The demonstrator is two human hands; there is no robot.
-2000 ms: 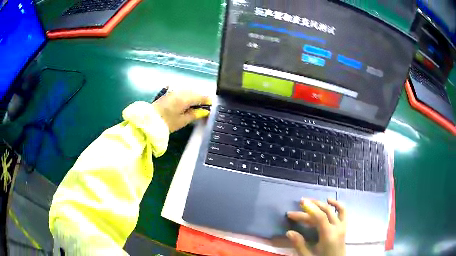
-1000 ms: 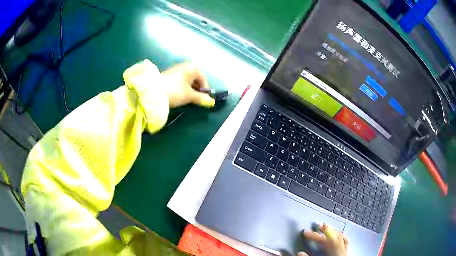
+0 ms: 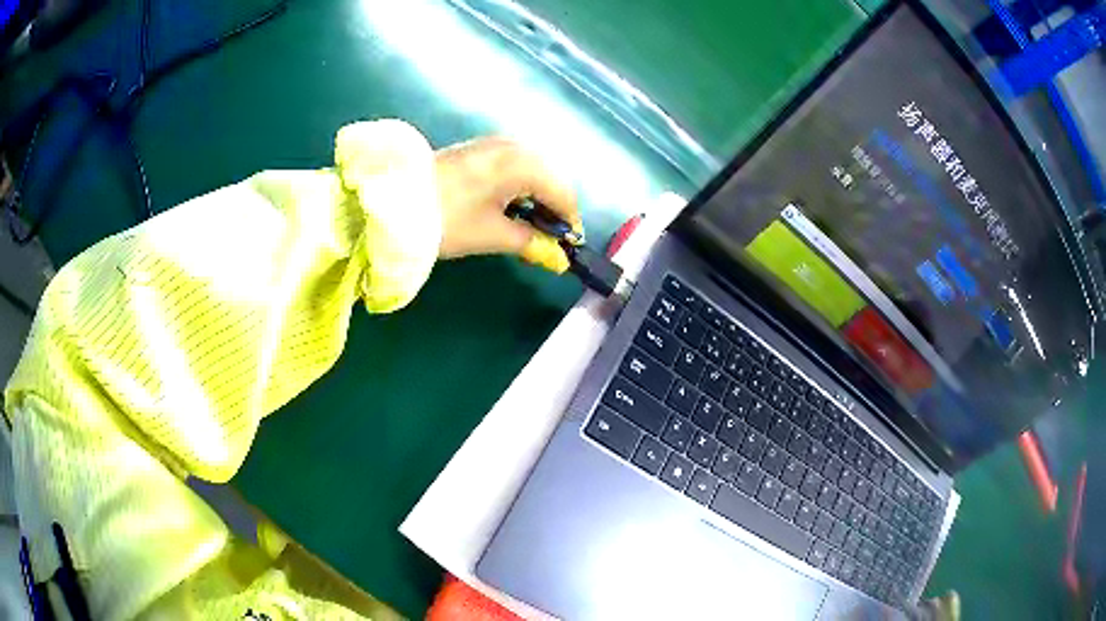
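Observation:
An open grey laptop with black keys lies turned at an angle on a white sheet over an orange-red pad. Its dark screen shows a Chinese title with green, red and blue buttons. My left hand, with a yellow finger cot, pinches a black plug at the laptop's left edge near the hinge. I cannot tell whether it is inserted. Of my right hand, only a blurred fingertip may show at the laptop's lower right corner.
Black leads lie on the green surface at the upper left. A blue object stands at the upper right. Orange-red edges show to the right of the laptop.
The view has turned, so the laptop looks more tilted. My left hand has brought the black plug from beside the laptop to its left edge. My right hand has left the touchpad.

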